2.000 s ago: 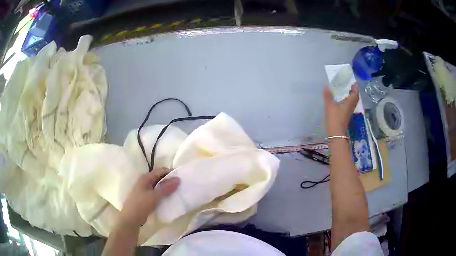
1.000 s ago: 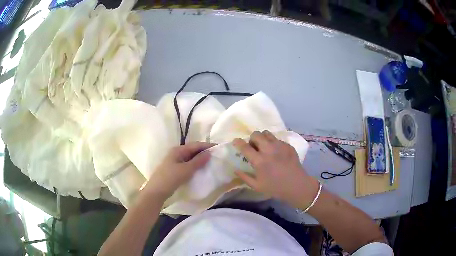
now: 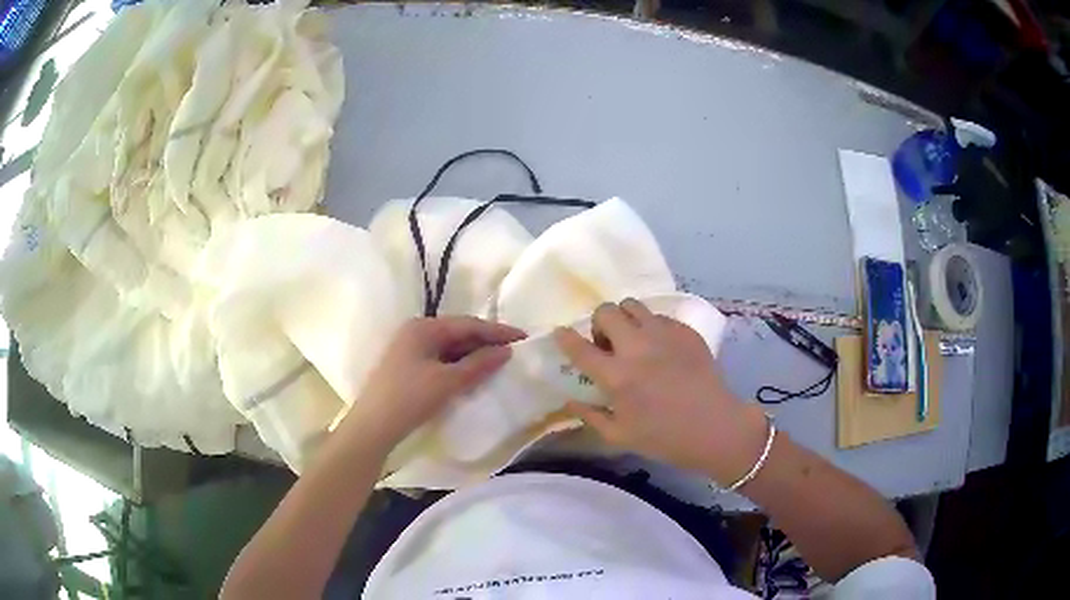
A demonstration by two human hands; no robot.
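Note:
The cream top [image 3: 293, 293] lies crumpled along the table's near side, its folded edge across my front. A black drawstring [image 3: 448, 240] loops out of it onto the table. My left hand [image 3: 428, 381] grips the cloth, thumb and fingers close together on the fold. My right hand [image 3: 657, 393] is bent over the same fold, just right of my left. Between its thumb and fingers shows a small white block [image 3: 570, 373] with faint grey print, pressed flat on the cloth; its outline blends with the cloth.
A cream garment pile [image 3: 176, 152] fills the left end. To the right are dark snips with a cord loop [image 3: 807, 342], a tape measure [image 3: 751, 309], a blue-faced rectangle [image 3: 886, 328] on brown card [image 3: 857, 410], a white strip [image 3: 871, 205], a tape roll [image 3: 953, 287] and a blue spray bottle [image 3: 925, 164].
My right hand has come from the white strip at the right end onto the cloth beside my left hand. Over the last second both hands stay nearly in place; the view shifts slightly.

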